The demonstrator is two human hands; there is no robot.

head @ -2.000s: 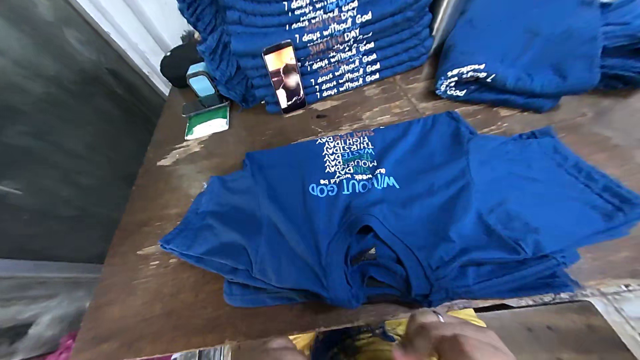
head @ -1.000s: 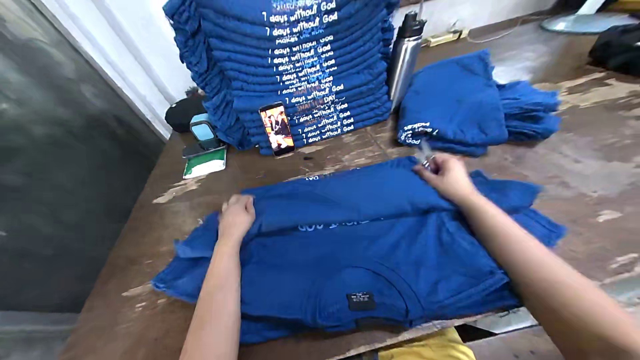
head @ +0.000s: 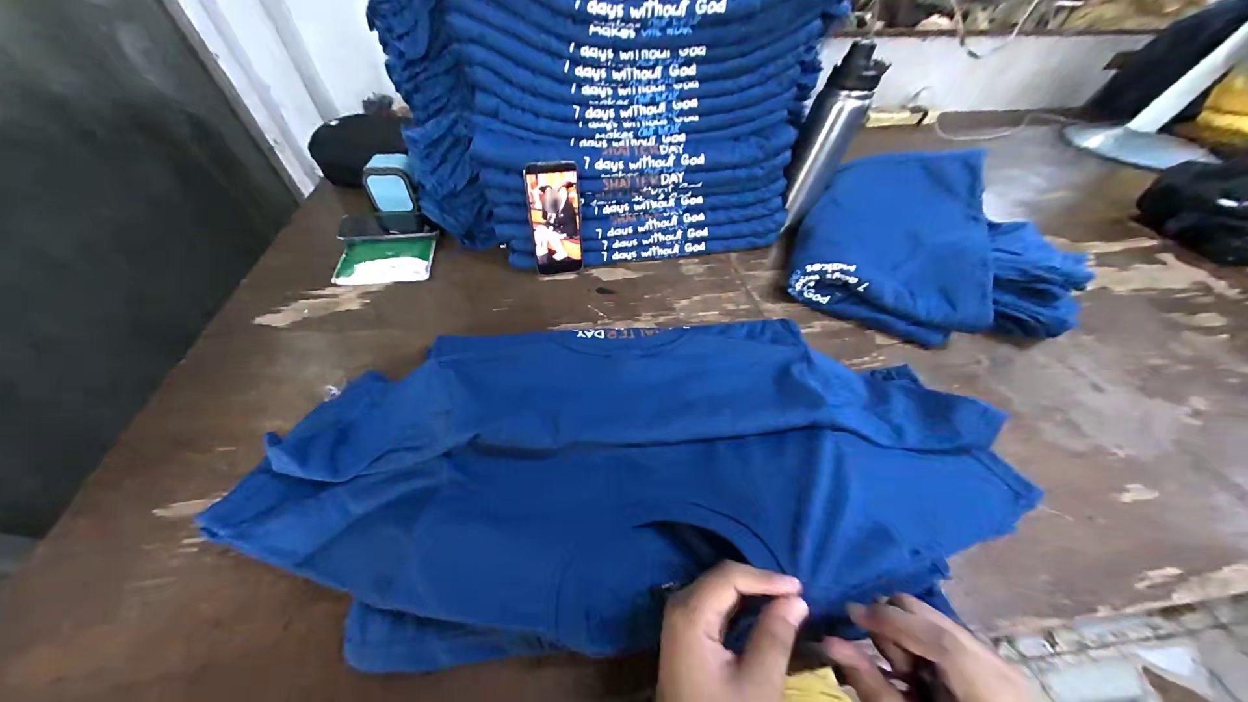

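A blue T-shirt [head: 487,507] lies spread on the wooden table over other blue cloth, its neckline toward me and a bit of print showing at its far edge. At the neckline, my left hand [head: 726,634] has thumb and forefinger close together near the collar; whether cloth is between them cannot be told. My right hand [head: 916,648] is blurred, just right of it at the shirt's near edge, with something dark and small by its fingers that is too unclear to name.
Behind the shirt rises a tall stack of folded blue printed shirts [head: 643,127], with a phone [head: 554,219] leaning on it. A steel bottle [head: 829,136] stands beside it, then a folded blue shirt [head: 897,244]. A green-and-white packet [head: 385,261] lies at the left, near a black cap-like item [head: 356,146].
Both hands have moved from the far part of the shirt to its neckline near me. The shirt's far part now lies differently, with print showing at the far edge.
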